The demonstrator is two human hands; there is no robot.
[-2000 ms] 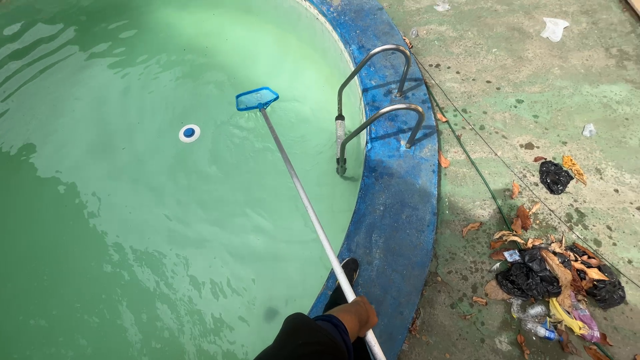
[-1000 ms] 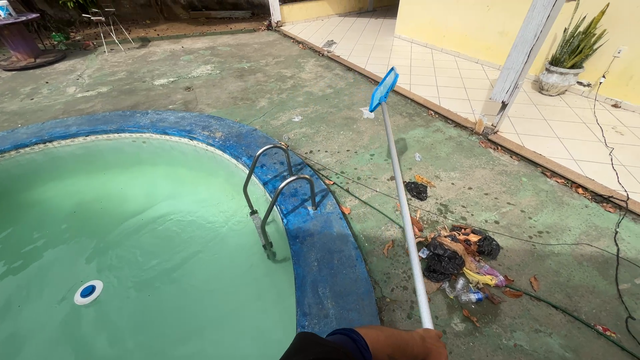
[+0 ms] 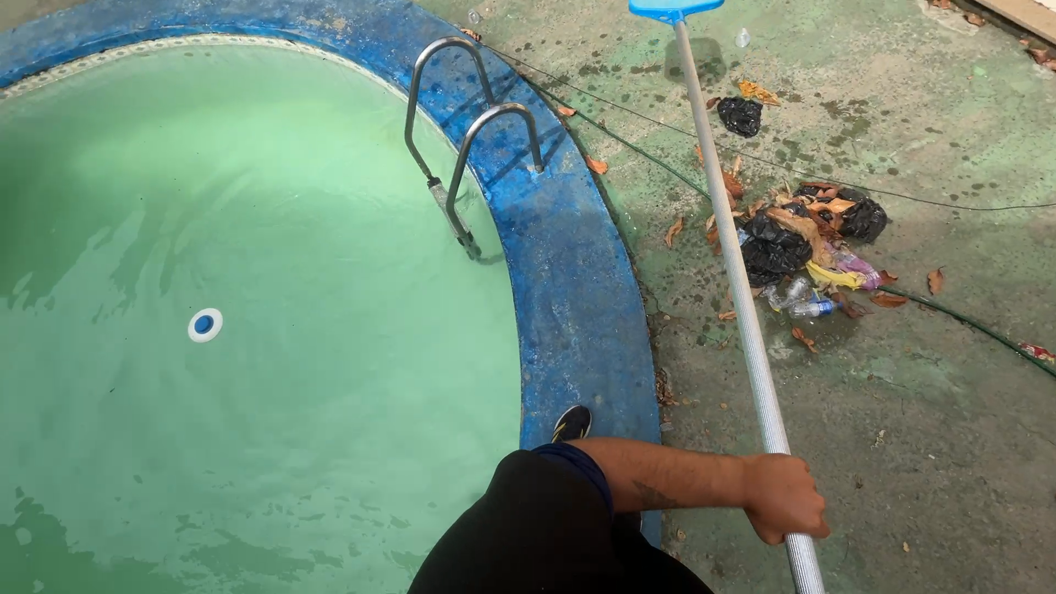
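My left hand (image 3: 785,499) is closed around the metal pole of a skimmer net, at the lower right, with the forearm stretched across from the left. The pole (image 3: 726,231) runs up to the blue net head (image 3: 675,8), cut off by the top edge, above the wet concrete. A shadow lies below the head. My right hand is not in view. Right of the pole, black plastic bags (image 3: 774,247), brown leaves and clear plastic bottles (image 3: 813,308) lie in a pile. A smaller black bag (image 3: 739,116) lies above them.
The pool's blue rim (image 3: 577,305) curves on the left, with a metal ladder (image 3: 456,157) over it. A blue-and-white round float (image 3: 205,325) is in the green water. A green hose (image 3: 973,323) and a thin cable (image 3: 907,196) cross the ground. My shoe (image 3: 572,423) is on the rim.
Two seconds ago the net head was over the pool water; one second ago it was above the concrete, where it remains. The view has tilted down since one second ago.
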